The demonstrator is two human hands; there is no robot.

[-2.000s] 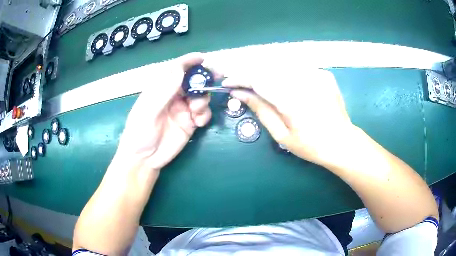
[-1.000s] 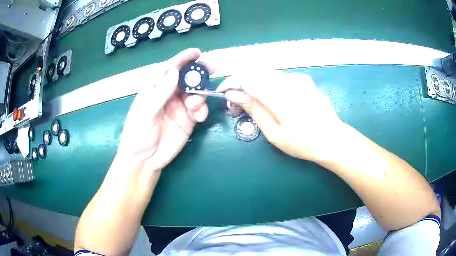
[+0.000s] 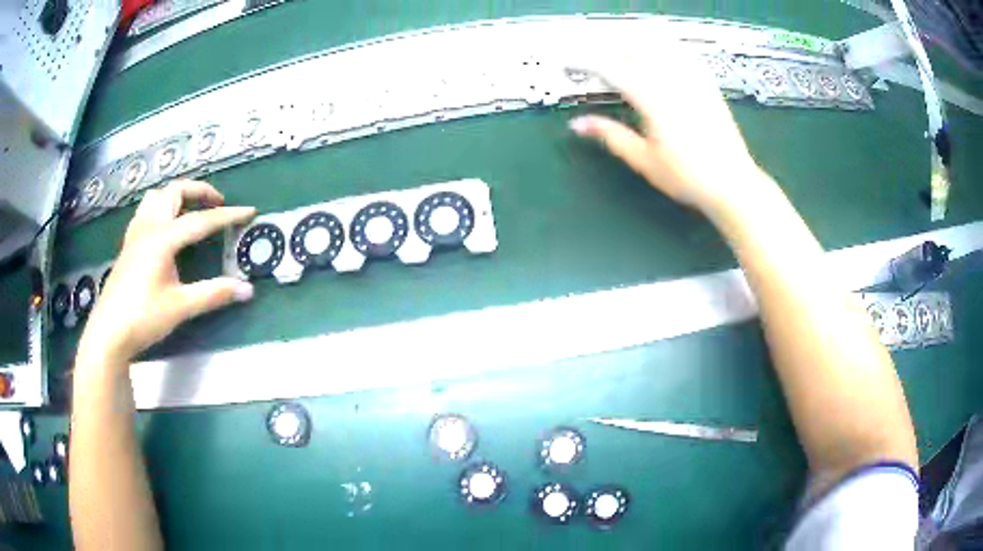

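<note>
A four-seat plate [image 3: 413, 256] with four black rings lies on the green surface beyond the white strip. My left hand [image 3: 162, 269] has its thumb and a finger at the lower and upper edges of the plate's left end. My right hand [image 3: 679, 129] is over the back row of pale four-seat plates [image 3: 404, 113], thumb and fingers apart, holding nothing visible. Tweezers [image 3: 679, 431] lie on the near green surface. Several round black parts [image 3: 482, 484] lie loose left of and below them.
The white strip [image 3: 485, 331] crosses the bench. Another plate with black rings [image 3: 83, 299] is behind my left wrist. A dark cylinder [image 3: 916, 266] and a pale plate [image 3: 922, 319] are at right. Machine housing [image 3: 49, 65] stands at upper left. Small clear bits [image 3: 357, 493] lie in front.
The view has shifted forward. The black part and tweezers have left my hands. My left hand has moved to the loaded plate; my right hand has reached to the back row.
</note>
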